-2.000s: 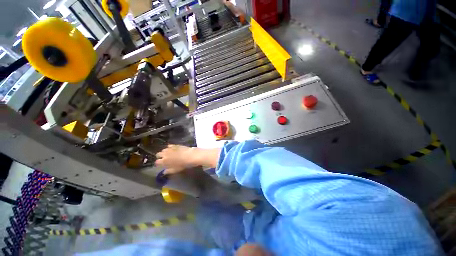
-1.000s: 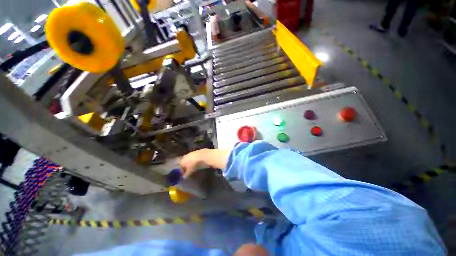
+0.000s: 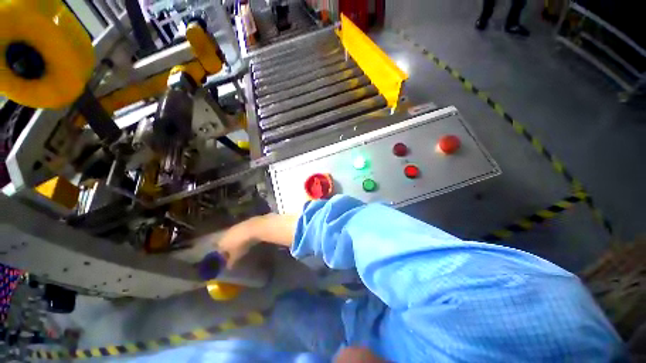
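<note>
My right hand [image 3: 241, 237], bare and blurred, reaches down at the edge of the carton sealer [image 3: 92, 248]. Its fingers close on the upper right side of a purple-blue cylinder [image 3: 211, 266]; the fingertips are not clear. A small yellow roller [image 3: 223, 289] sits just below the cylinder. The light grey control panel [image 3: 340, 163] lies behind my right forearm, with the red rotary main switch [image 3: 319, 186] near my blue sleeve. A skin-coloured patch, perhaps part of my left hand [image 3: 360, 355], is cut off at the bottom edge beside a blue sleeve; its fingers cannot be made out.
A large yellow wheel [image 3: 42, 53] stands at the upper left. Metal rollers [image 3: 308, 92] run behind the panel beside a yellow guard plate [image 3: 372, 62]. A red emergency stop [image 3: 448, 144] is at the panel's far end. A person's legs [image 3: 503, 13] show at the upper right.
My view has shifted, and the machine and panel lie further left than one second ago. My right hand stays at the purple-blue cylinder. The person at the upper right has moved further off since the first frame.
</note>
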